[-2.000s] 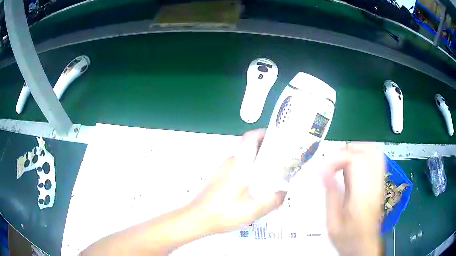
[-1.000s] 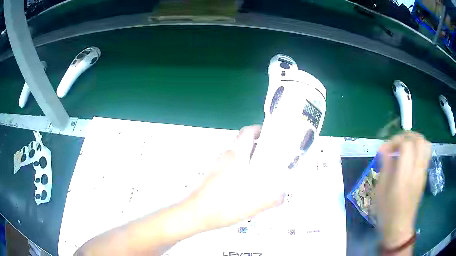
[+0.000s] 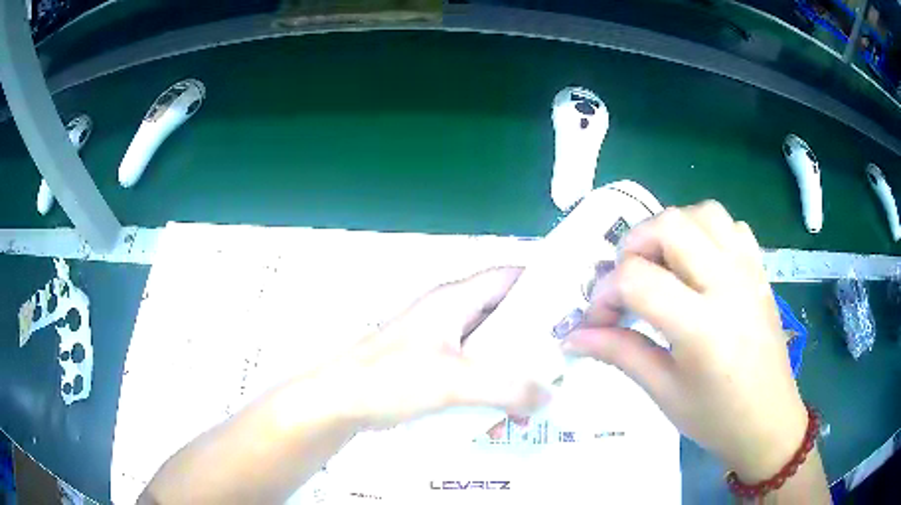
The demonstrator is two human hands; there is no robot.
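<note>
A white handset [image 3: 538,271] is held tilted over the white printed paper mat [image 3: 227,306], its wide head up and to the right. A small dark display window shows near its head. My left hand [image 3: 435,365] holds the handset's handle from the left and below. My right hand [image 3: 692,306] is over the front face, thumb and fingertips together at the lower button area, partly covering the oval button. Whether the fingertips pinch something is too blurred and overexposed to tell.
Several white handsets, one at the centre [image 3: 577,143], lie spaced on the green belt [image 3: 375,128]. A die-cut sheet [image 3: 71,335] lies left. The blue bin [image 3: 790,335] is partly behind my right hand, with a clear plastic bag [image 3: 856,316] beyond. A pale post [image 3: 59,148] stands left.
My right hand has moved left from above the blue bin onto the handset's face. The held handset has come slightly lower and tilts more to the right. The central belt handset now shows almost fully.
</note>
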